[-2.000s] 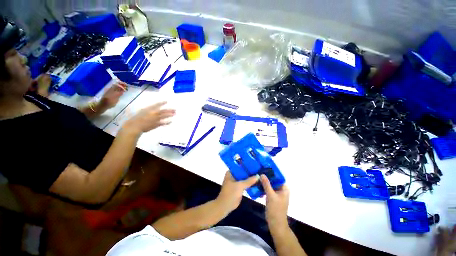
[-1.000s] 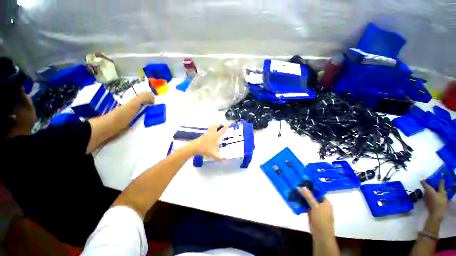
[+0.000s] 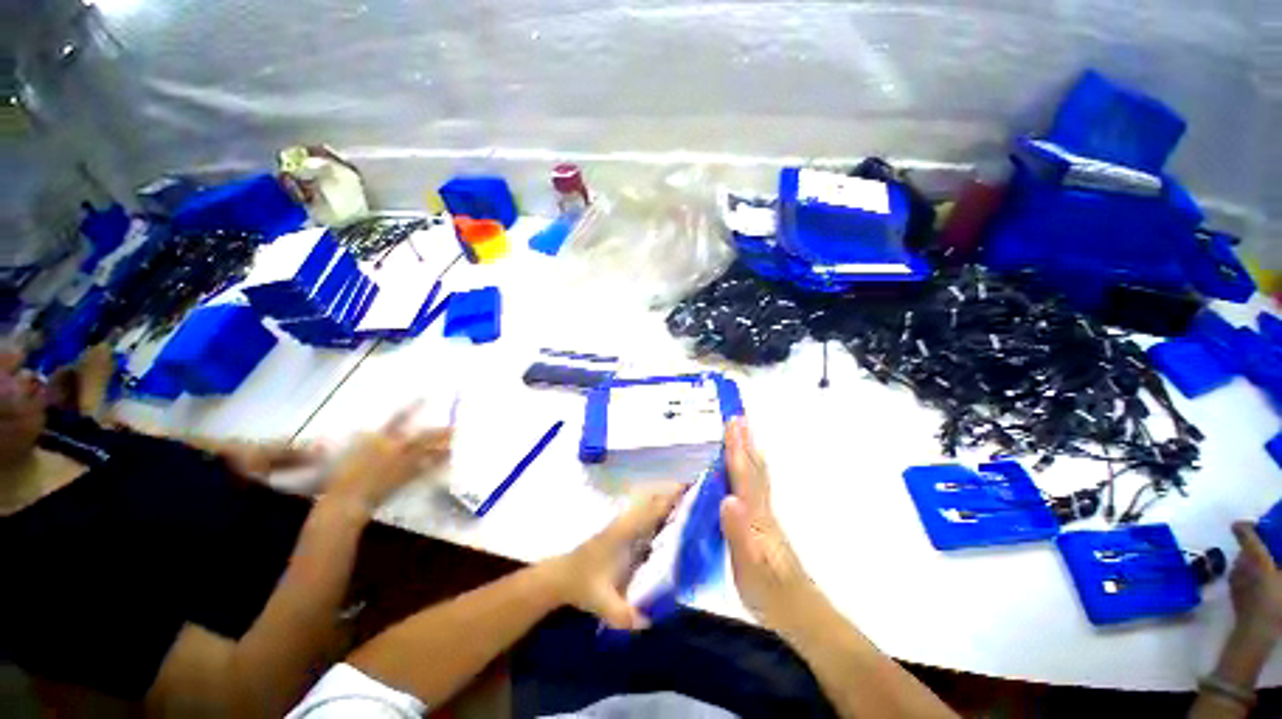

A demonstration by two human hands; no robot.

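Observation:
My left hand (image 3: 619, 565) and my right hand (image 3: 756, 541) hold a white-and-blue pack (image 3: 685, 541) between them, tilted on edge near the table's front edge. The pack is blurred, and its contents cannot be made out. A stack of printed card sleeves (image 3: 661, 413) lies just behind it, with a dark flat bar (image 3: 570, 370) behind the stack. Two blue blister trays (image 3: 980, 503) (image 3: 1129, 573) with black cables lie to the right.
A black cable pile (image 3: 1019, 368) and blue tray stacks (image 3: 852, 222) are at the rear right. A person's blurred hand (image 3: 394, 457) is left, near a white pack (image 3: 495, 447). Another person's hand (image 3: 1251, 583) is at the right edge.
My left hand has come back from the sleeve stack. The tray from my right hand is no longer seen separately; both hands now hold a pack. The neighbour's arm has drawn back.

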